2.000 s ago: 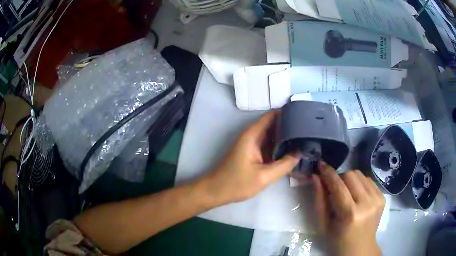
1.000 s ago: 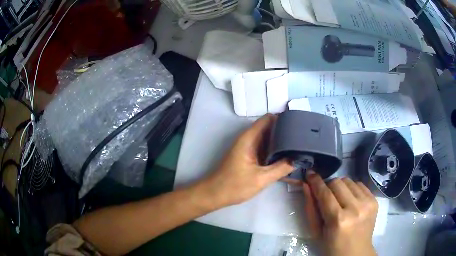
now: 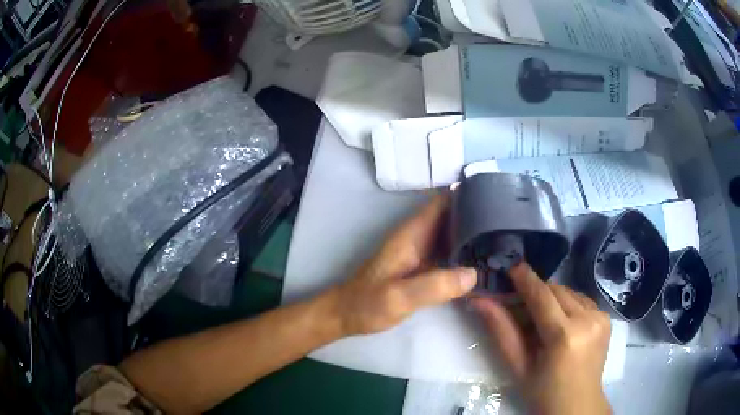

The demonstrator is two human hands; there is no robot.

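Observation:
A dark grey base housing (image 3: 509, 207) is held above the white sheet, tilted so its open side faces me and down. My left hand (image 3: 397, 271) grips its left side, with the thumb at the lower left rim. My right hand (image 3: 548, 328) is at the opening, with the index finger inside by the central post and the thumb below the rim. Whether the right fingers hold a small part is hidden. Two more housings, one nearer (image 3: 626, 263) and one farther right (image 3: 686, 296), lie with open sides showing.
Flattened cartons (image 3: 495, 138) lie behind the housing. A bubble-wrap bag (image 3: 182, 170) with a black strip is at left. A white fan (image 3: 324, 12) stands at the back. White cables (image 3: 50, 154) hang far left. The white sheet (image 3: 341, 194) covers part of the green mat (image 3: 324, 393).
The housing has shifted slightly right and its opening shows more. My right index finger has moved into the opening, and my right thumb has spread away below it. My left thumb lies along the rim.

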